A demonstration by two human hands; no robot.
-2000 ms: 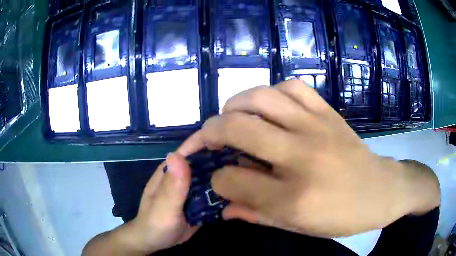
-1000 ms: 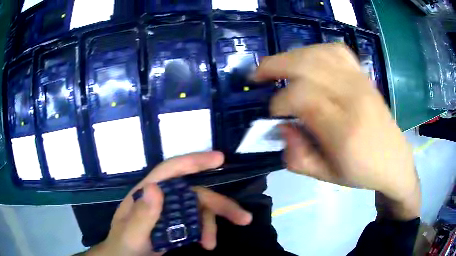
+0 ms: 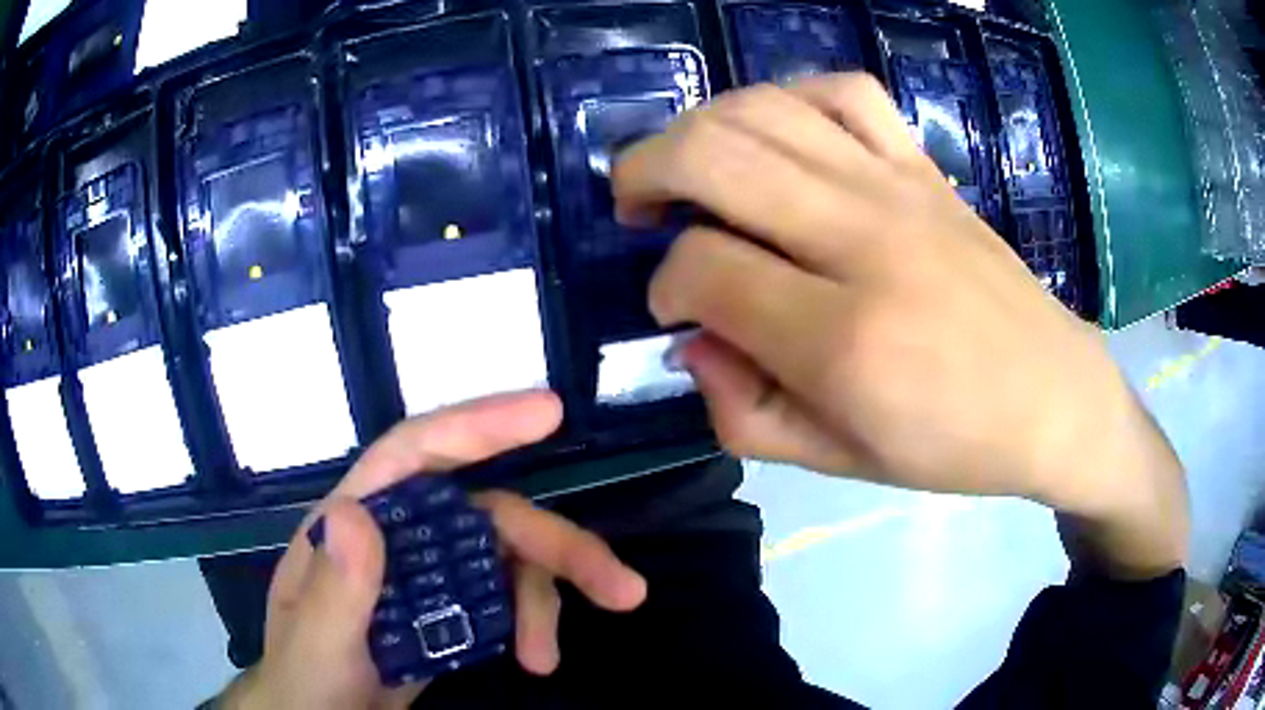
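My left hand [image 3: 333, 583] holds a keypad stack [image 3: 441, 576], keys up, with the pale-outlined square navigation key toward me. The thumb presses its left side; the index finger reaches toward the tray edge. My right hand [image 3: 832, 291] is over a phone front housing [image 3: 611, 125] in the black blister tray. Its thumb touches a silvery keypad back [image 3: 641, 370] in the housing's lower half; whether it still grips the keypad is hidden by the fingers. Several housings to the left, such as one with a yellow dot [image 3: 437, 153], have white keypad backs [image 3: 468, 341] in their lower halves.
The black blister tray [image 3: 548, 479] lies on a green mat [image 3: 1145, 208]. More housings [image 3: 1043, 153] stand in pockets at the right, partly behind my right hand. A clear tray [image 3: 1221, 125] is at the right edge. Pale floor [image 3: 832, 569] shows below.
The keypad by my right hand was tilted over the housing a second ago; it now lies lower in it. Two seconds ago both hands were together at the stack. The tray view has shifted.
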